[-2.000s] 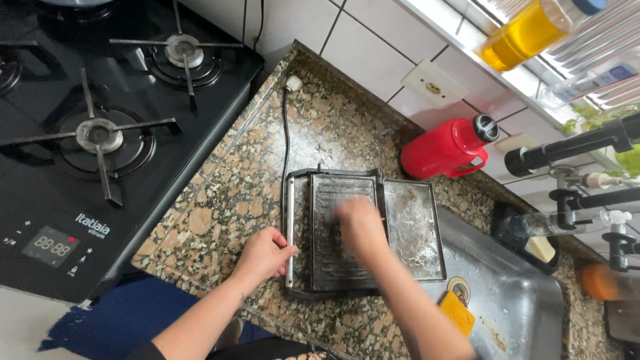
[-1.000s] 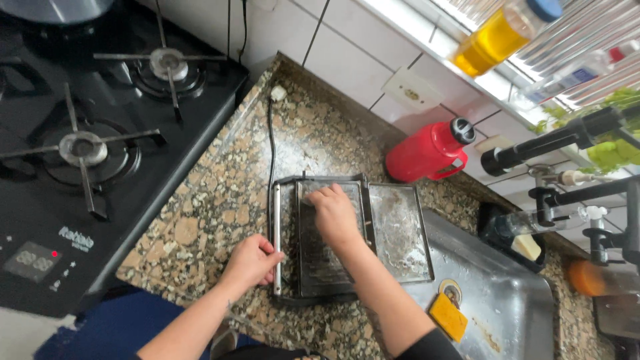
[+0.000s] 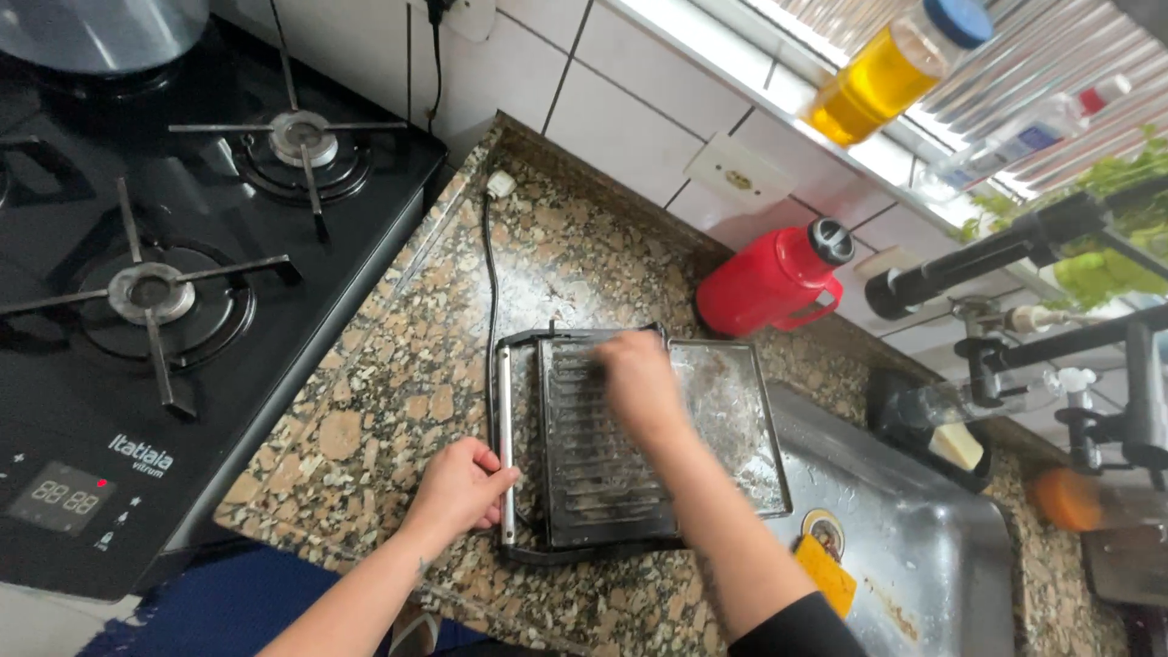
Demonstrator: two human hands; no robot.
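Note:
An electric grill (image 3: 607,456) lies unfolded on the granite counter, its ridged plate on the left and a flatter, stained plate (image 3: 725,420) on the right. My left hand (image 3: 464,488) pinches the grill's silver handle bar (image 3: 507,438) between thumb and fingers. Blurred by motion, my right hand (image 3: 639,379) is closed over the upper right part of the ridged plate. Whether it holds something small cannot be made out. A dark power cord (image 3: 493,301) with a pale plug (image 3: 500,184) runs up the counter from the grill.
A black gas cooktop (image 3: 219,219) adjoins the granite counter (image 3: 420,365) on the left. Behind the grill stands a red thermos jug (image 3: 766,278). The steel sink (image 3: 931,511), holding a yellow sponge (image 3: 826,575), borders the right side, with black faucet pipes (image 3: 995,246) above it.
My right hand has shifted over the ridged plate, while my left hand stays at the handle bar.

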